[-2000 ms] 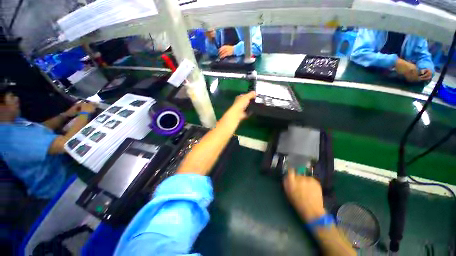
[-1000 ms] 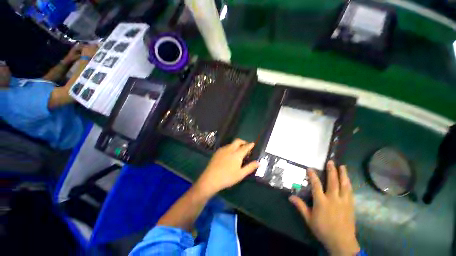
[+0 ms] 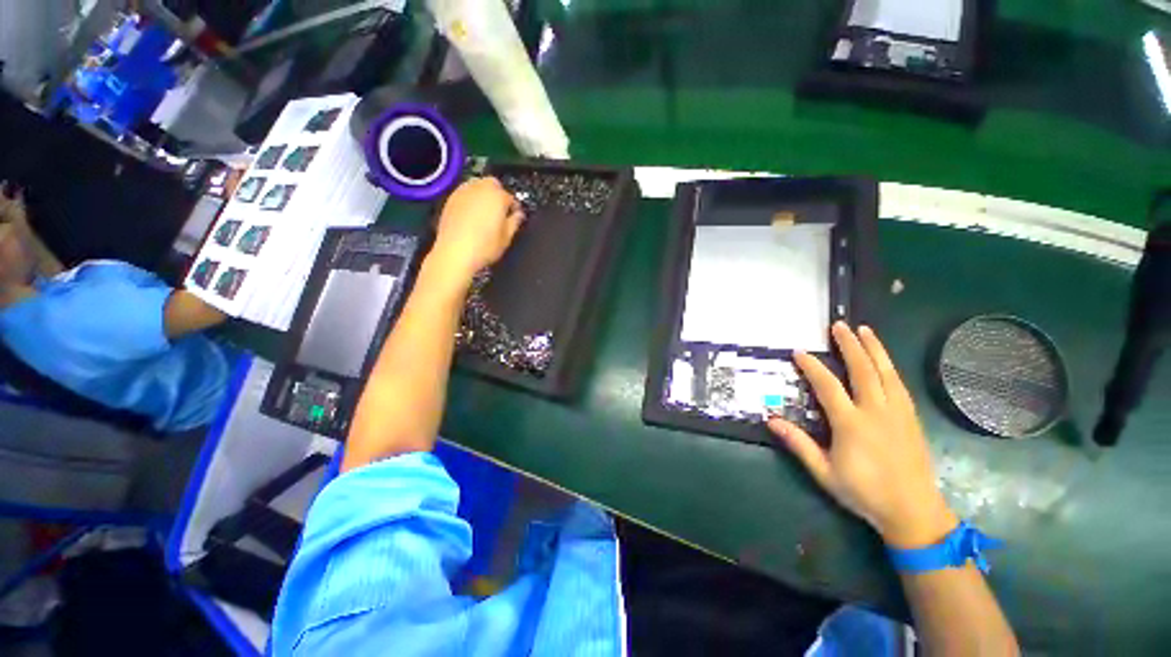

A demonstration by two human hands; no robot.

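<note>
An open tablet unit (image 3: 758, 285) lies in a black foam holder (image 3: 665, 336) on the green bench mat, its circuit board (image 3: 738, 385) at the near end. My right hand (image 3: 867, 430) rests with spread fingers over the board's right edge and holds nothing. My left hand (image 3: 480, 223) reaches into the far left part of the black parts tray (image 3: 546, 276), among small metal parts (image 3: 527, 349). Its fingers are bent together; whether they pinch a part cannot be seen.
A round screw dish (image 3: 1002, 375) and electric screwdriver (image 3: 1136, 336) are at right. A second tablet unit (image 3: 344, 315), instruction sheets (image 3: 276, 205) and purple tape roll (image 3: 414, 152) are at left, near another worker's sleeve (image 3: 122, 340). Another unit (image 3: 905, 39) is on the conveyor behind the pale rail (image 3: 1027, 229).
My left hand has moved from the unit's left edge up and left into the parts tray. My right hand stays at the unit's lower right. The view has shifted.
</note>
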